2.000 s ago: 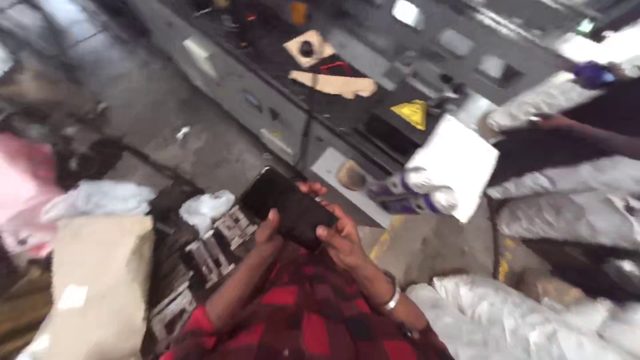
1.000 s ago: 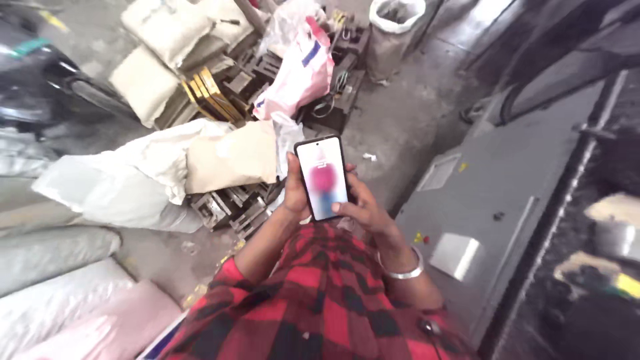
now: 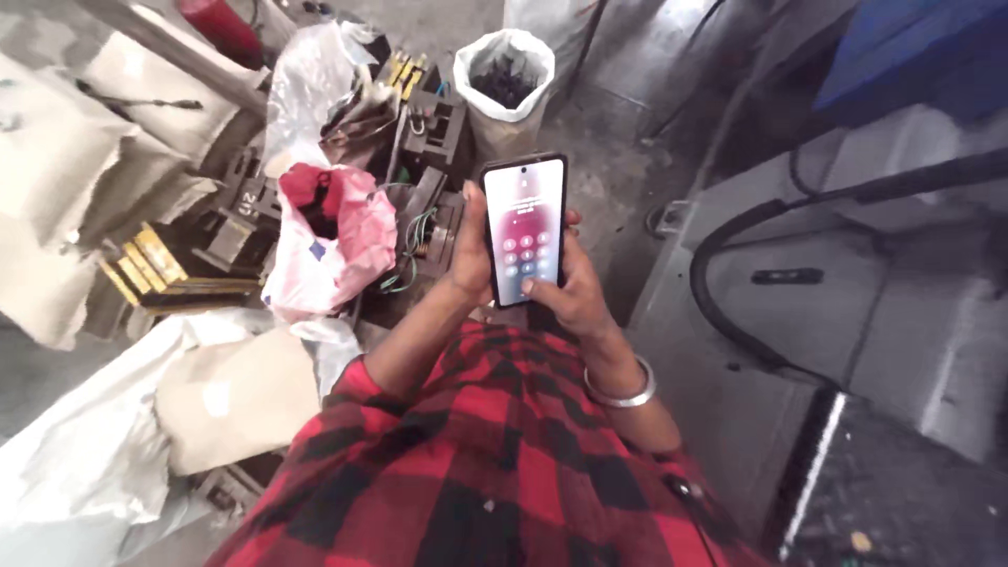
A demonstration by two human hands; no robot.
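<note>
A smartphone [image 3: 525, 228] with a lit screen is held upright in front of my red and black checked shirt. The screen shows a keypad of round buttons. My left hand [image 3: 472, 256] grips its left edge, the thumb lying along the side. Around the right edge curl the fingers of my right hand [image 3: 579, 279], whose thumb lies over the lower part of the screen. A metal bangle [image 3: 626, 387] circles my right wrist. The back of the phone is hidden.
Beyond the phone stands a white-rimmed sack [image 3: 504, 118] with dark scrap inside. A pink plastic bag [image 3: 331, 244], brown sacks [image 3: 47, 157] and metal blocks [image 3: 236, 228] lie at left. At right are a grey machine housing [image 3: 756, 315] and a thick black hose [image 3: 709, 291].
The phone's screen, dark two seconds ago, is lit and now shows a keypad. Both hands still hold the phone. The view has swung widely across the floor.
</note>
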